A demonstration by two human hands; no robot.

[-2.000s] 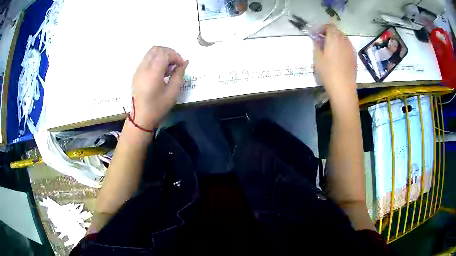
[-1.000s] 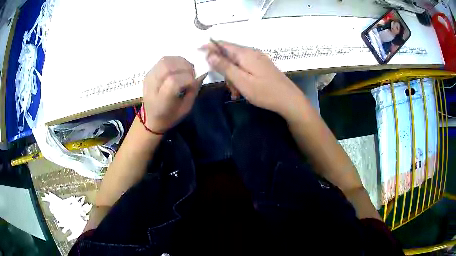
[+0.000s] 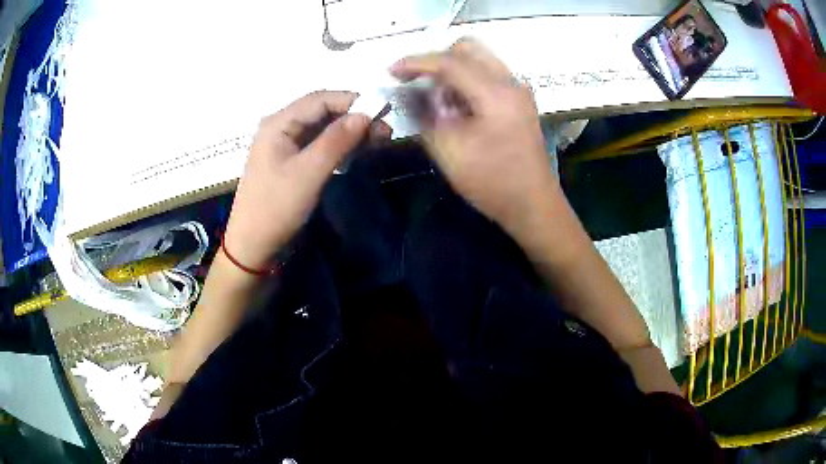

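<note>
My left hand (image 3: 303, 154) is over the table's front edge, thumb and fingers closed together. A small dark pointed thing (image 3: 382, 113) sticks out at its fingertips; it may be a metal tip, but I cannot tell of what tool. My right hand (image 3: 485, 113) is just to its right, motion-blurred, fingers bent toward the left hand. A blurred dark and pinkish patch shows at its palm side; I cannot tell whether it is the snips. Any small white workpiece between the hands cannot be told from the white table.
White table (image 3: 172, 100) with a printed ruler along its front. Machine bed edge (image 3: 389, 20) at the top. Smartphone (image 3: 679, 47) and a red thing (image 3: 797, 59) at right. Yellow wire basket (image 3: 738, 263) holds a pale blue packet. At left are bundled white tape (image 3: 109, 290) and white cut pieces (image 3: 118, 394).
My right hand, which held the snips over the table's right side, has come left beside my left hand. Since one second ago it has shifted slightly right. The view has moved slightly.
</note>
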